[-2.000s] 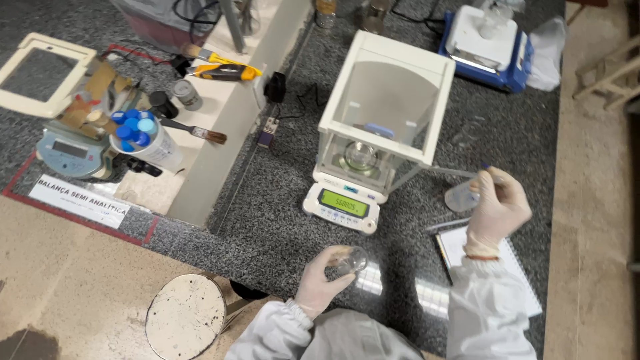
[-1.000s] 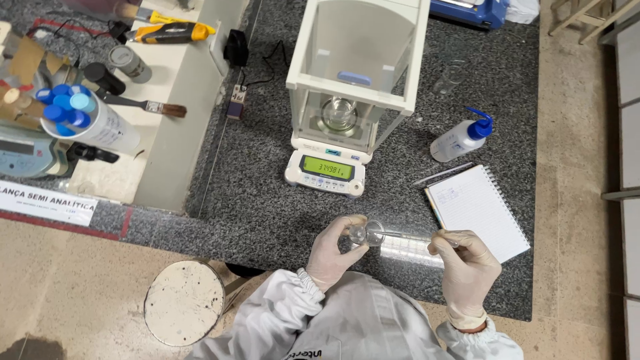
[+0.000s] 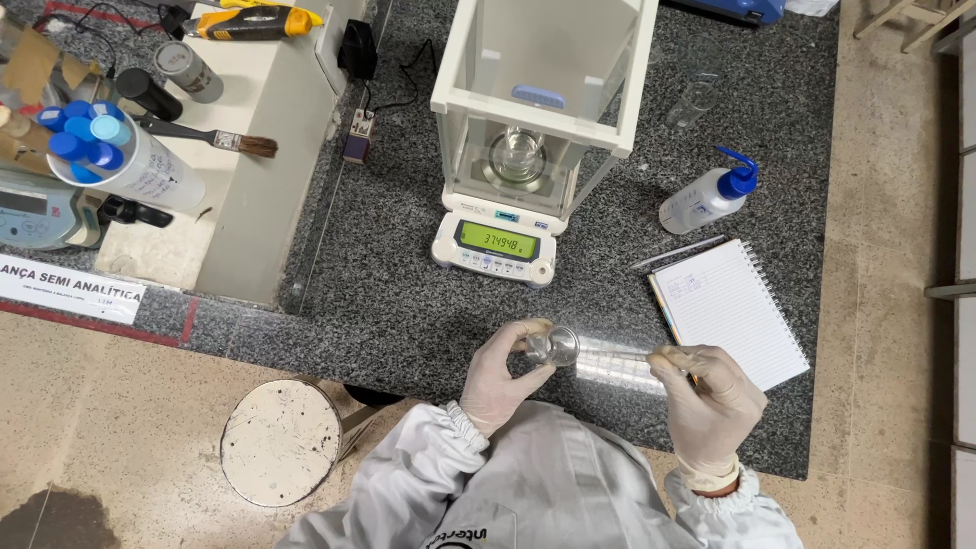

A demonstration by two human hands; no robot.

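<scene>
My gloved left hand holds a small clear glass beaker, tilted, over the front of the granite bench. In my gloved right hand is a thin clear pipette or rod; its tip points at the beaker's mouth, and whether they touch is unclear. Behind them stands an analytical balance with a lit green display. A glass vessel sits on the pan inside its draft shield. To the right are a wash bottle with a blue cap, a spiral notebook and a pen.
An empty-looking glass beaker lies back right. On the left ledge are a brush, a utility knife, a grey canister and a plastic cup of blue-capped tubes. A round stool stands below the bench edge.
My right hand has moved from beside the wash bottle toward the front edge, bringing the thin pipette or rod to the beaker in my left hand. The balance reading has changed. The view has shifted closer.
</scene>
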